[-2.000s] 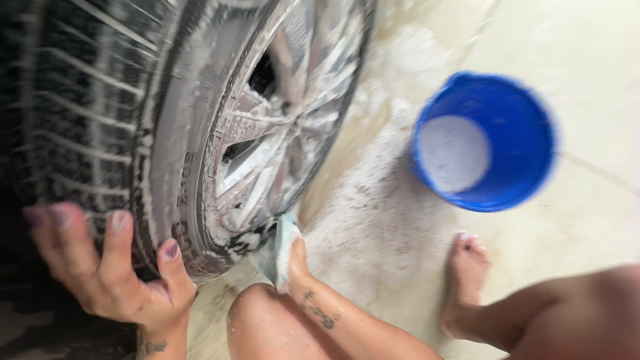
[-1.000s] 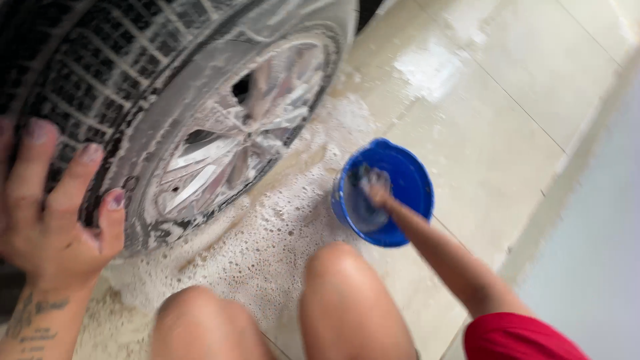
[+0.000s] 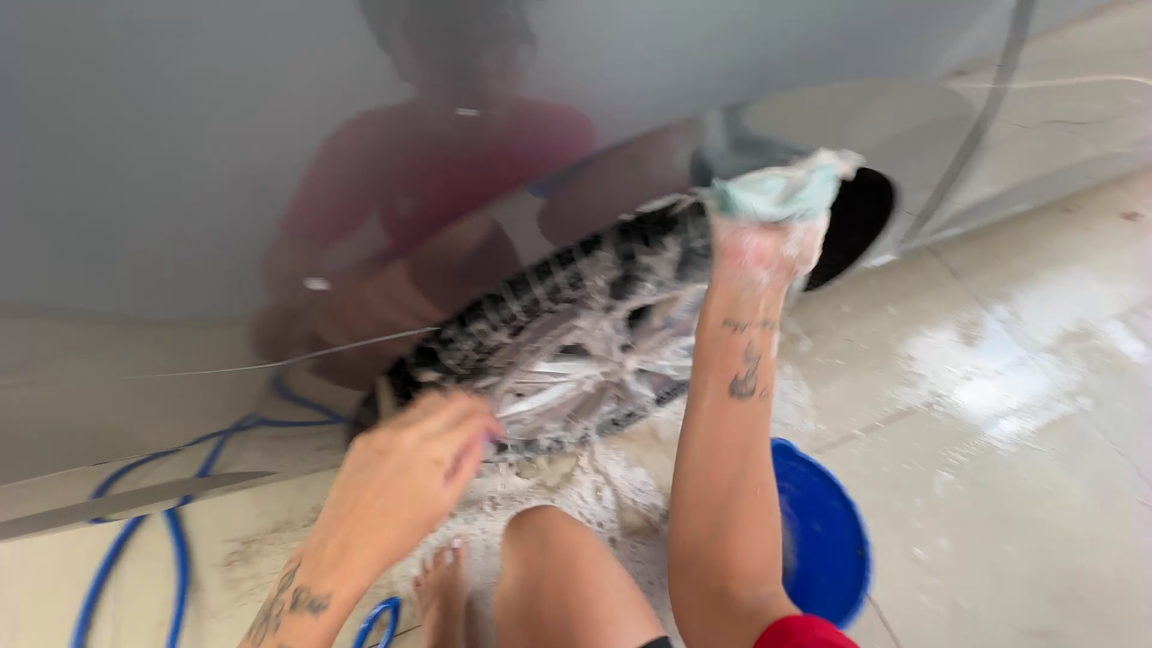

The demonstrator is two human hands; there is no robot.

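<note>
My right hand (image 3: 765, 238) holds a soapy pale green cloth (image 3: 778, 193) against the shiny grey car body (image 3: 630, 162), at the upper edge of the wheel arch. Below it is the car's wheel, its tire (image 3: 558, 283) and silver alloy rim (image 3: 603, 369) streaked with suds. At the lower left of the tire is my left hand (image 3: 427, 459), blurred, with its fingers bent; whether it touches the rubber is unclear. No object shows in it. Part of the tire and rim is hidden behind my right forearm.
A blue bucket (image 3: 823, 540) stands on the wet tiled floor (image 3: 990, 432), partly behind my right arm. A blue hose (image 3: 180, 549) lies at the lower left, beside the car. Foam (image 3: 594, 486) covers the floor under the wheel, near my bare foot (image 3: 441, 585).
My right hand was in the blue bucket and is now up at the wheel arch with the cloth. My left hand has left its spread hold on the tire tread. The view has shifted a lot.
</note>
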